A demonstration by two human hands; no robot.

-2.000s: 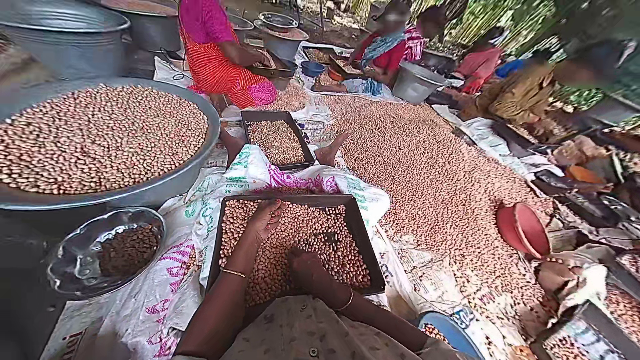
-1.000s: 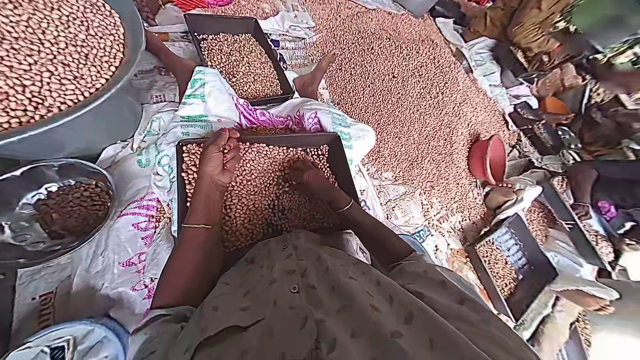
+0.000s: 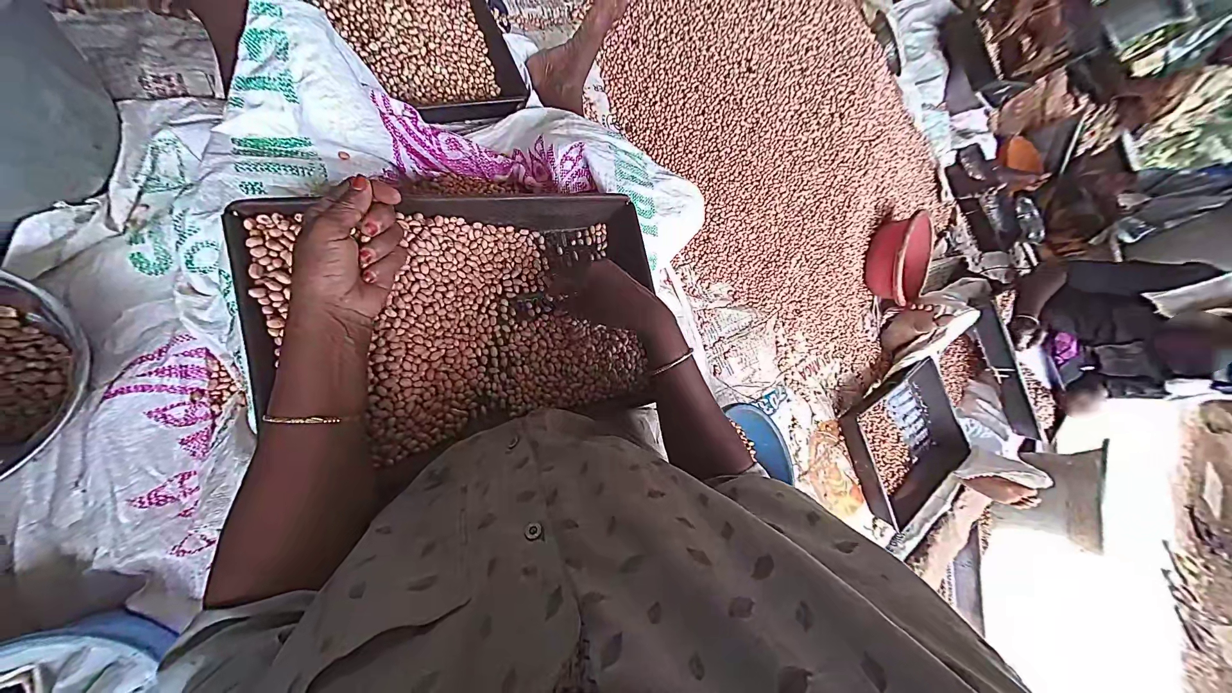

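A dark rectangular tray [image 3: 642, 252] holding shelled nuts or kernels [image 3: 452, 318] rests on my lap, over printed woven sacks. My left hand [image 3: 348, 241] is above the tray's left part, palm up with the fingers curled inward; whether kernels lie inside the curl cannot be told. My right hand [image 3: 592, 289] reaches over the kernels in the right part, its fingers low among them and partly lost in shadow. Both wrists wear thin bangles. A second dark tray of kernels [image 3: 419, 48] lies beyond, next to a bare foot [image 3: 558, 72].
A wide spread of kernels [image 3: 760, 125] covers the ground ahead. A red plastic bowl [image 3: 897, 258] sits at its right edge. A metal bowl of dark pieces [image 3: 72, 385] stands at left, a blue container [image 3: 760, 438] at my right. Other people and a tray [image 3: 948, 433] are farther right.
The view has tilted down and come closer to my lap. My right hand has moved rightward across the tray. My left hand stays over the tray's left part.
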